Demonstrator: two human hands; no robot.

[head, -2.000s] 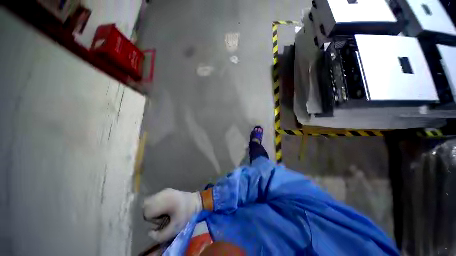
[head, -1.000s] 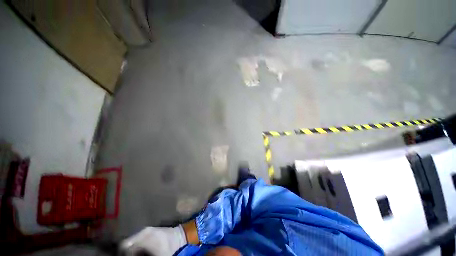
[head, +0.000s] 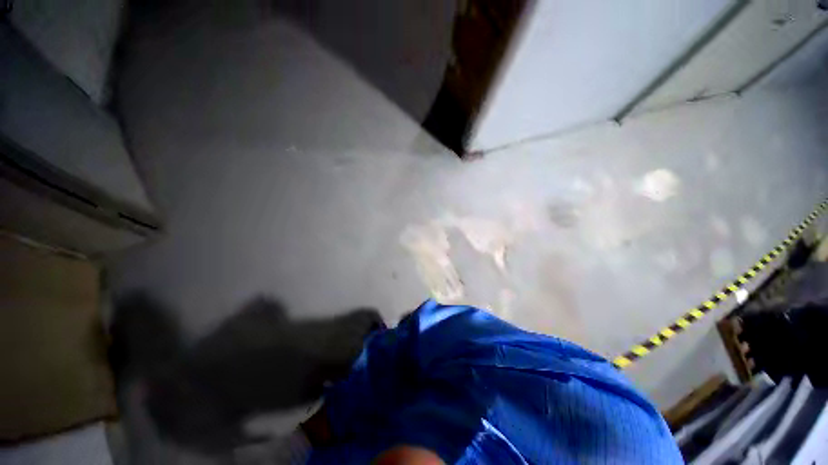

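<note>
My left hand point(head: 300, 445) shows only as a small blurred patch of white glove at the bottom edge, below the wrist and blue sleeve. Its fingers are cut off, so whether it holds anything cannot be told. My right hand is out of the picture. The blue work coat point(head: 508, 390) fills the bottom centre. No held object can be made out.
Grey floor point(head: 272, 209) with worn pale patches lies ahead. A white wall or partition point(head: 581, 73) has its corner at top centre. A brown panel point(head: 54, 336) stands at left. Yellow-black tape point(head: 694, 316) runs at right, beside dark and grey stacked items point(head: 754, 418). A dark shadow falls at lower left.
The view has moved forward and turned past the red crate and white-topped units, which have left the picture. The partition corner is nearer. My left glove has slipped almost wholly below the bottom edge.
</note>
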